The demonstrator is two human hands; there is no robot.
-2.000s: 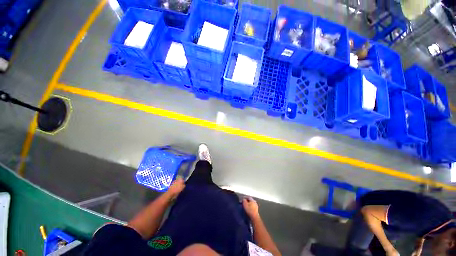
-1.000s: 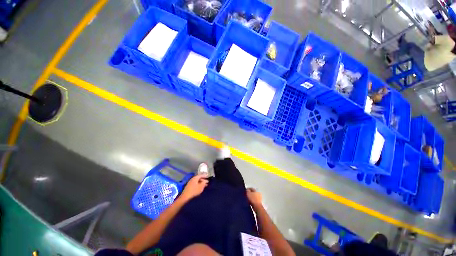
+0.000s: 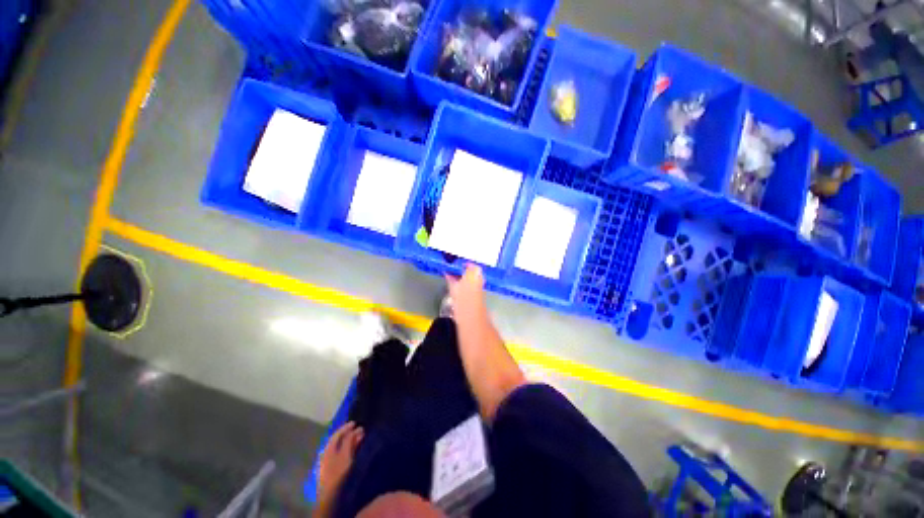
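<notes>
A blue plastic bin [image 3: 490, 126] stands in front of me among the other bins, with a white paper sheet [image 3: 476, 207] in it and something dark and a yellow-green bit along its left side. My right hand [image 3: 466, 282] is stretched out to the near edge of this bin, at its lower side. Whether the fingers grip the rim cannot be told. My left hand [image 3: 342, 449] hangs low beside my left leg with its fingers curled, and nothing shows in it.
Paper-lined blue bins [image 3: 235, 152] stand left and right of it; bins with bagged parts [image 3: 484, 51] stand behind. A blue pallet [image 3: 689, 273] lies at right. A black post base [image 3: 111, 292] stands left. A blue stool is partly hidden by my leg; another stool [image 3: 704, 486] is lower right.
I have moved closer to the bins. My right hand has gone from beside my body forward to the bin edge. My left hand has moved lower in the picture. The near stool is now mostly hidden.
</notes>
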